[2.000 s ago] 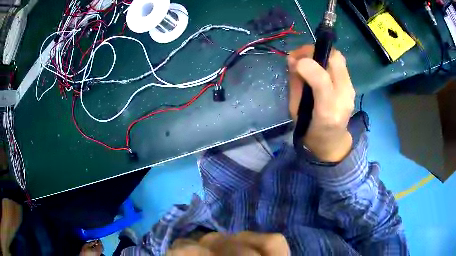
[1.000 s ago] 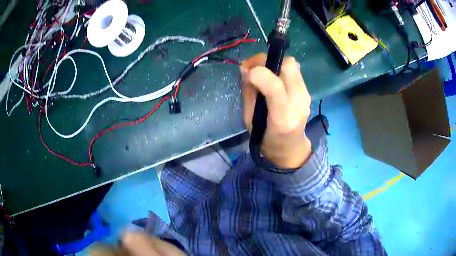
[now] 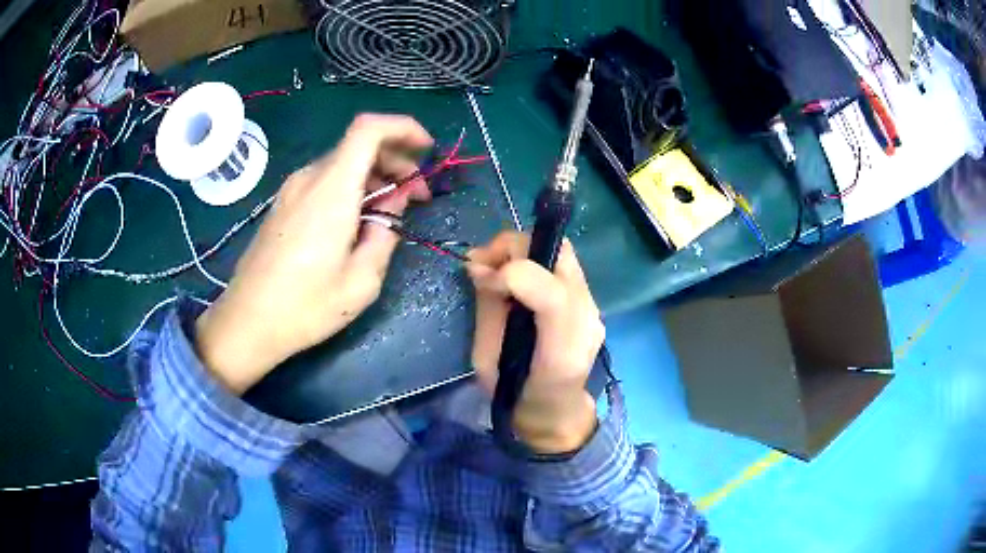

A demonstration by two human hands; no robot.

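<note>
My left hand (image 3: 314, 243) is over the mat, its thumb and fingers around the red and black lead wires (image 3: 416, 184), whose red ends stick out to the right. My right hand (image 3: 546, 324) holds the soldering iron (image 3: 549, 221), with the metal barrel and tip pointing up and away from the wires. The right fingertips also pinch the end of a thin dark and red wire (image 3: 430, 247) that runs from my left hand. White cable (image 3: 184, 225) lies in loops at the left. The small black connectors are not visible.
A solder spool (image 3: 202, 135) stands left of my left hand, near tangled wires (image 3: 54, 162). A fume fan (image 3: 405, 43) and a cardboard box (image 3: 205, 27) are at the back. An iron stand with yellow sponge (image 3: 683, 197) is at the right. An open cardboard box (image 3: 746, 362) is below the bench edge.
My left hand has come up from the bottom edge onto the wires and taken hold of them. The view has shifted, showing the fan and more of the back. My right hand still holds the iron.
</note>
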